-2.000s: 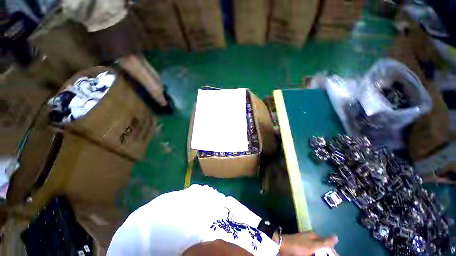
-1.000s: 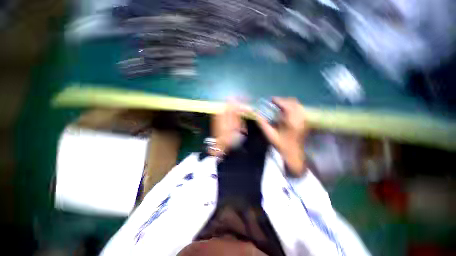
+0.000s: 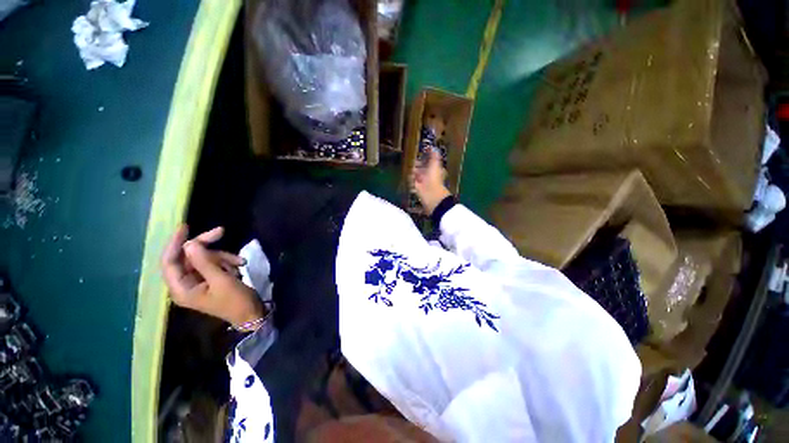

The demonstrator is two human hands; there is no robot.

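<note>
My right hand (image 3: pixel 430 180) reaches down into a narrow open brown carton (image 3: pixel 463 130) below the bench. Small dark units (image 3: pixel 427 138) lie at its fingertips; whether it grips one is unclear. My left hand (image 3: pixel 208 281) is raised at the bench's yellow edge, thumb and forefinger apart. A crumpled white piece (image 3: pixel 257 268) shows against its lower fingers and seems tucked in the palm.
The green bench (image 3: pixel 104 225) at left bears a unit heap (image 3: pixel 30 372), scattered screws (image 3: pixel 28 203), a black ring (image 3: pixel 131 173) and a white wad (image 3: pixel 102 33). A bagged-parts carton (image 3: pixel 372 104) stands below. Large cartons (image 3: pixel 623 112) and a black tray (image 3: pixel 616 285) lie right.
The view has swung right. My right hand, earlier close to my left at the bench edge with a small unit, has moved down into the narrow carton. My left hand stays by the edge.
</note>
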